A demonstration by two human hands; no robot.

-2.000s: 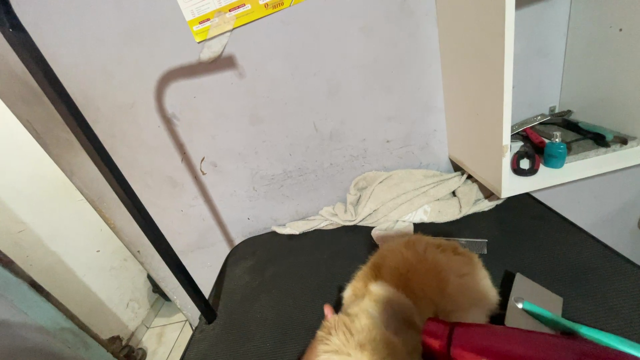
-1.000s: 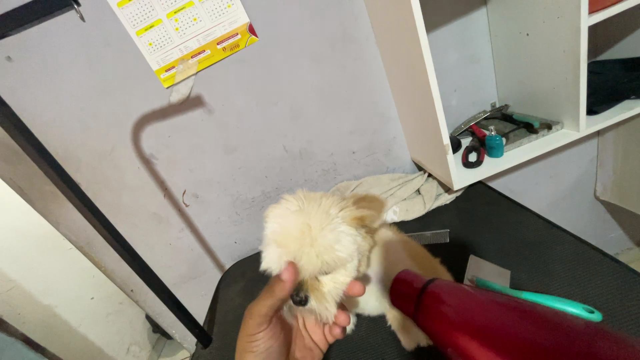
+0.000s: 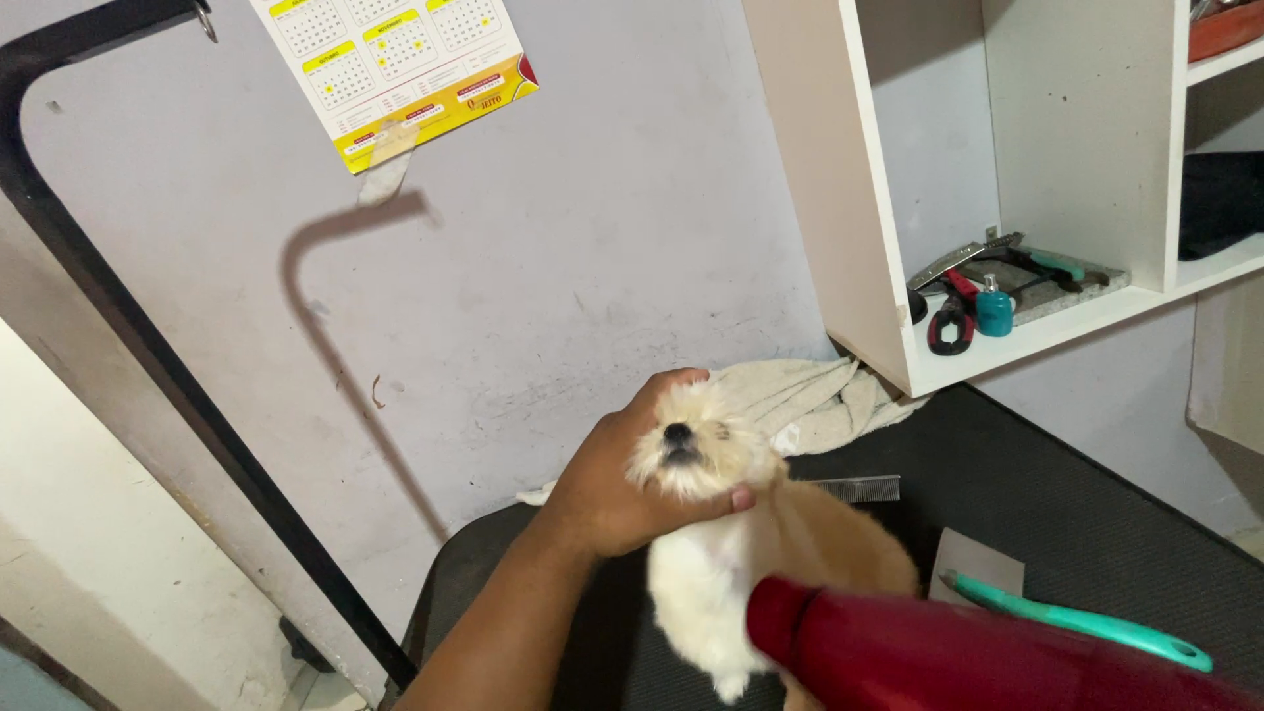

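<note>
A small cream and tan dog [image 3: 713, 583] sits on the black textured grooming table [image 3: 1066, 484], its nose pointing up. My left hand [image 3: 632, 484] cups its head from the left, the thumb under the jaw and the fingers behind the head. A red hair dryer [image 3: 918, 642] comes in from the lower right, its nozzle close to the dog's chest. The hand that holds the dryer is out of frame. Behind the dog lies a metal comb [image 3: 864, 488]. A teal-handled tool [image 3: 1096, 622] rests partly over a flat grey piece [image 3: 978, 565] at the right.
A crumpled beige towel [image 3: 810, 395] lies along the table's back edge. The white shelf unit [image 3: 1057, 331] at right holds clippers, a teal bottle [image 3: 993, 308] and other tools. A black metal grooming arm [image 3: 188, 370] rises at left. A calendar [image 3: 405, 74] hangs on the wall.
The dog's head, low in the first frame, is now raised with its muzzle upward. My left hand has moved from below its muzzle to around the head and jaw. The view has shifted.
</note>
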